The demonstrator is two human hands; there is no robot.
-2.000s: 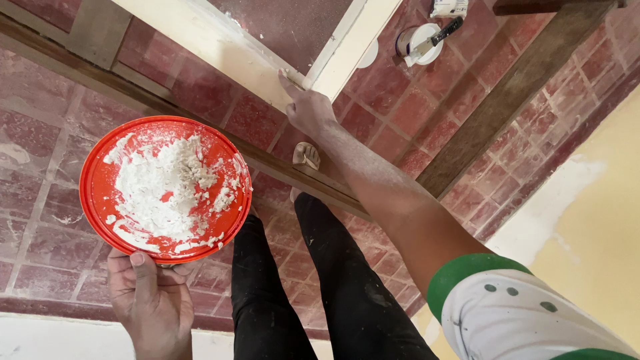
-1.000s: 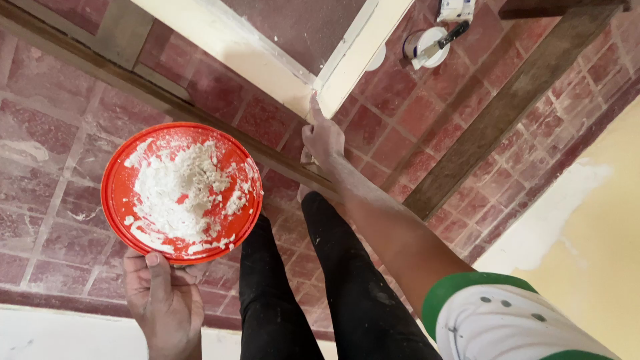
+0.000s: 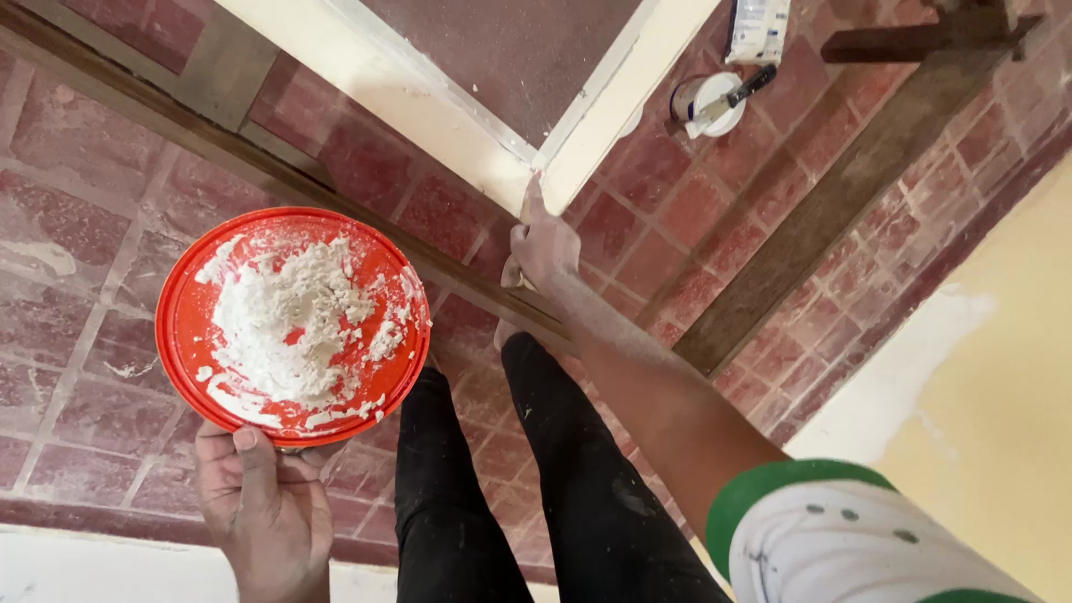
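Observation:
My left hand [image 3: 272, 502] grips the near rim of a round red plastic lid [image 3: 180, 335], its thumb on top. A heap of white putty [image 3: 293, 318], partly crumbly, lies on the lid. My right hand [image 3: 544, 239] reaches forward, its index fingertip at the corner of a cream-painted frame [image 3: 628, 100]. A white strip runs along the frame's inner edge beside a dark reddish panel [image 3: 502, 50]. Something pale shows under the curled fingers of my right hand; whether they hold it, I cannot tell.
A wooden beam [image 3: 452, 272] crosses between my legs and the frame. Another wooden plank [image 3: 837, 201] slants at right. On the red tiled floor [image 3: 653, 260] stand an open tub [image 3: 720, 105] with a putty knife [image 3: 737, 96] across it and a white packet [image 3: 758, 29]. A yellow wall [image 3: 997, 360] rises at right.
My right fingertip has moved from the frame's inner edge down to its near corner. My left hand still holds the lid with the putty.

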